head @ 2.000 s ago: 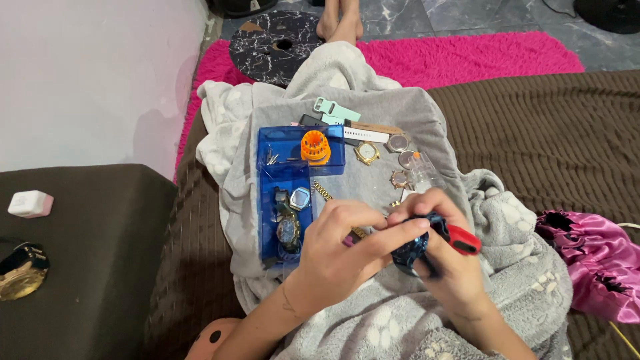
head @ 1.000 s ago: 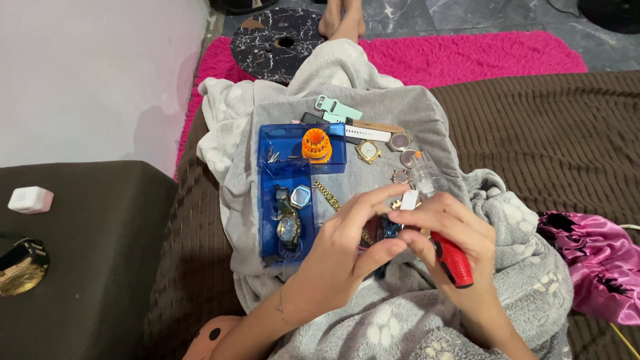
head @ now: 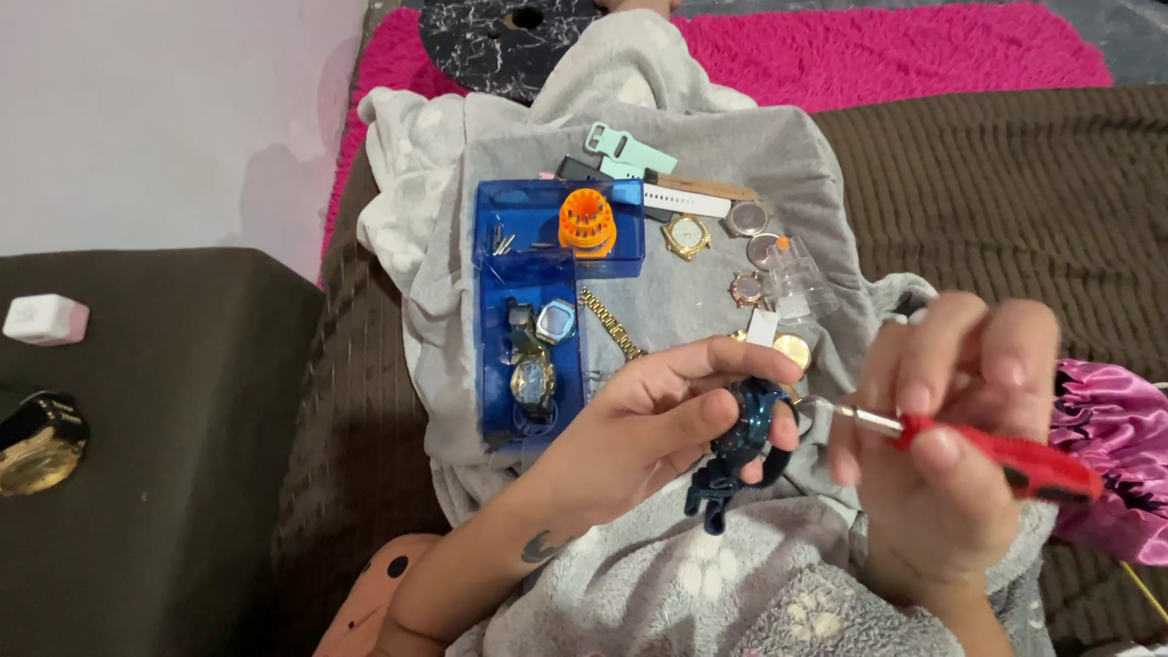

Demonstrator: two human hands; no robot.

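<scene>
Between the fingers and thumb of my left hand is a dark blue wristwatch, its strap hanging below. My right hand, partly blurred, grips a red-handled screwdriver; its metal shaft points left, with the tip close to the watch's side. Whether the tip touches it I cannot tell. Beyond my hands, a blue plastic box holds a gold-toned watch, a light blue square watch and an orange bit holder. A gold metal watch band lies beside the box.
On the grey cloth lie a mint strap, a white strap, several watch cases such as a gold one, and a clear plastic container. A pink satin item lies at right; a white block rests on the dark surface at left.
The red screwdriver, earlier tucked in my right hand, now points left toward the watch. My right hand has moved right, away from my left hand. The view has shifted or moved closer.
</scene>
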